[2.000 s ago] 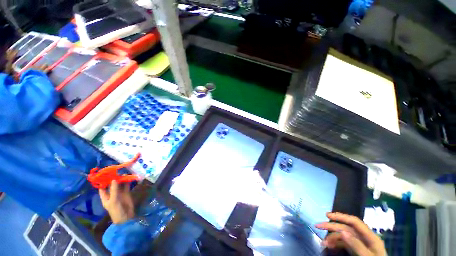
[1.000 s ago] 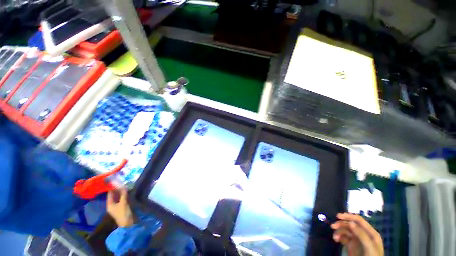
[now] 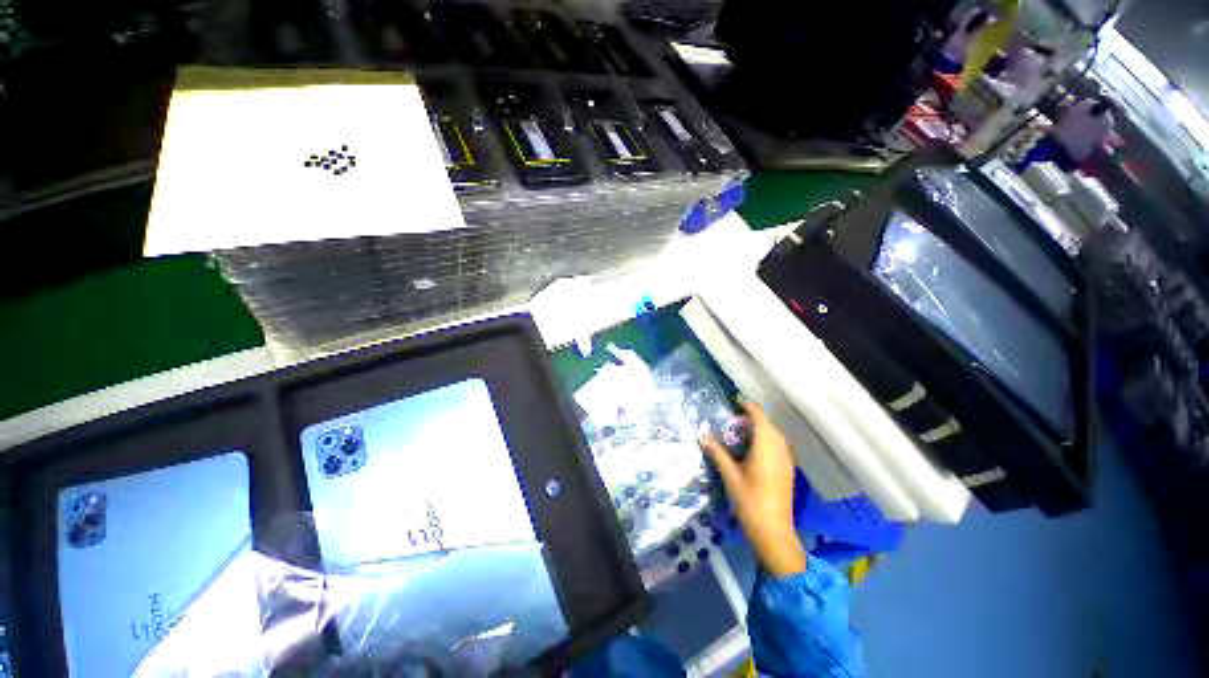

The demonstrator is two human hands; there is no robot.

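Two light-blue tablets lie backs up in the black two-slot tray at lower left, camera bumps at their upper left corners. Wrinkled clear film covers their lower parts. A loose lens sheet with dark dots lies right of the tray. My right hand is over its right edge, thumb and finger close around a small dark spot; whether they grip it is unclear. My left hand is out of view; a bit of blue sleeve shows at the bottom edge.
A tall blister tray stack stands behind the tray, with a white paper sheet on top. White foam trays lean at the right, beside black trays holding dark glossy panels. Blue floor shows at lower right.
The view has swung right, so the tray now sits lower left. My right hand has moved from the tray's right side to the loose lens sheet. My left hand and the orange-red air gun have left view.
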